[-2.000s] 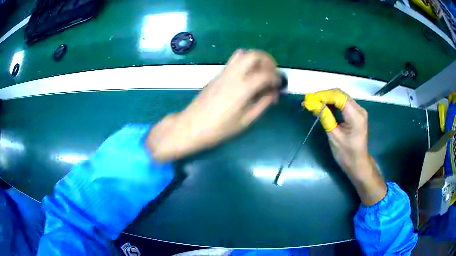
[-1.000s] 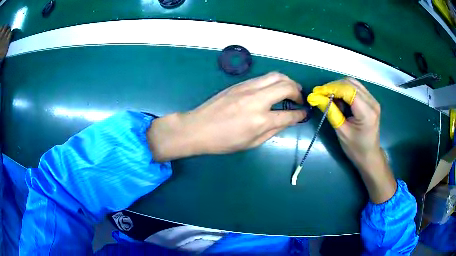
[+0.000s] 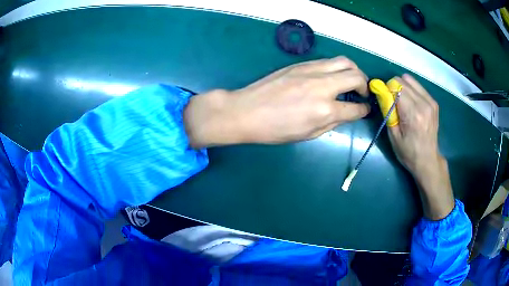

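My left hand (image 3: 301,103), bare, holds a black ring part (image 3: 354,98) between thumb and fingers; the fingers hide most of it. My right hand (image 3: 410,114), with yellow finger cots (image 3: 385,100) on thumb and index finger, holds a thin twisted-looking applicator (image 3: 375,139). Its whitish tip (image 3: 349,180) points down and left, towards me. The yellow fingertips are right beside the held part; whether they touch it I cannot tell. Another black ring part (image 3: 295,37) lies flat on the green bench (image 3: 234,190) beyond my left hand.
A white rail (image 3: 368,42) curves behind the bench. On the green belt beyond lie black parts, one at the upper right (image 3: 413,17) and one farther right (image 3: 478,65). A metal bracket (image 3: 486,96) is on the rail at right. A cardboard box (image 3: 497,195) stands at the right edge.
My left hand has come down from a blurred reach near the rail to the right hand. A ring part now shows on the bench. The view has shifted; the tray at far left is out of view.
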